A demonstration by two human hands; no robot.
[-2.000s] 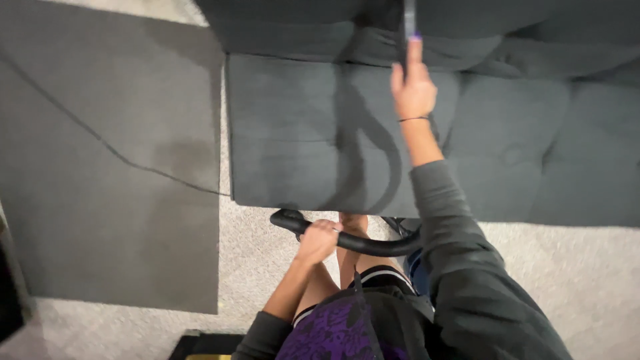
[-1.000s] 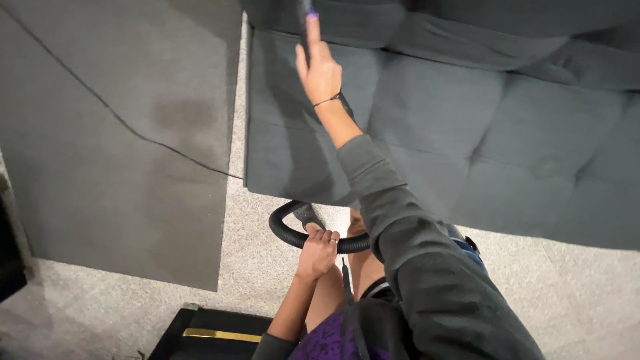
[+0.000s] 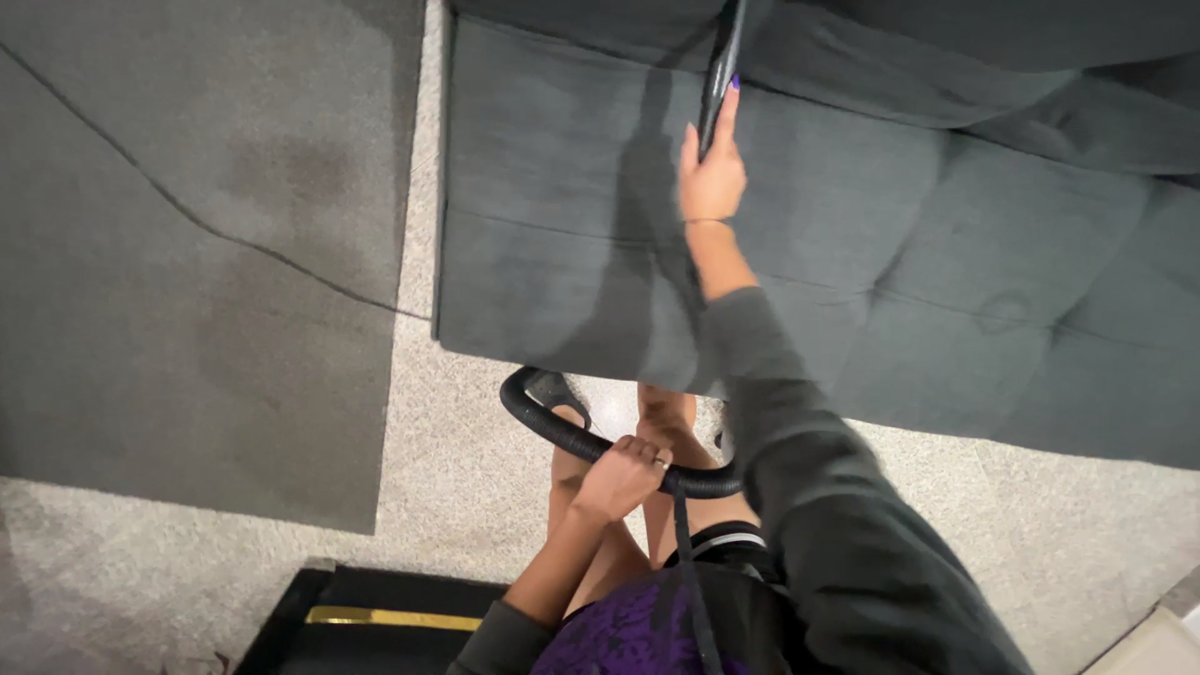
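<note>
My right hand (image 3: 714, 180) is at the upper middle, closed around a dark vacuum wand (image 3: 724, 70) with the index finger stretched along it. The wand's far end runs out of view at the top. Beneath that arm lies the seat of a dark grey tufted sofa (image 3: 544, 131), on which a shadow falls. Lower down, my left hand (image 3: 626, 476) grips a black ribbed vacuum hose (image 3: 553, 427), which curves in front of my legs and passes behind my right sleeve.
A dark grey rug (image 3: 187, 375) lies on the left, crossed by a thin cord (image 3: 197, 220) that reaches the sofa's corner. Light carpet (image 3: 459, 469) shows between them. At the bottom left stands a black object with a gold strip (image 3: 394, 617). A pale edge (image 3: 1153, 647) shows at bottom right.
My right hand and the wand went left over the sofa seat, then back to the right. My left hand has stayed on the hose, whose loop has shifted.
</note>
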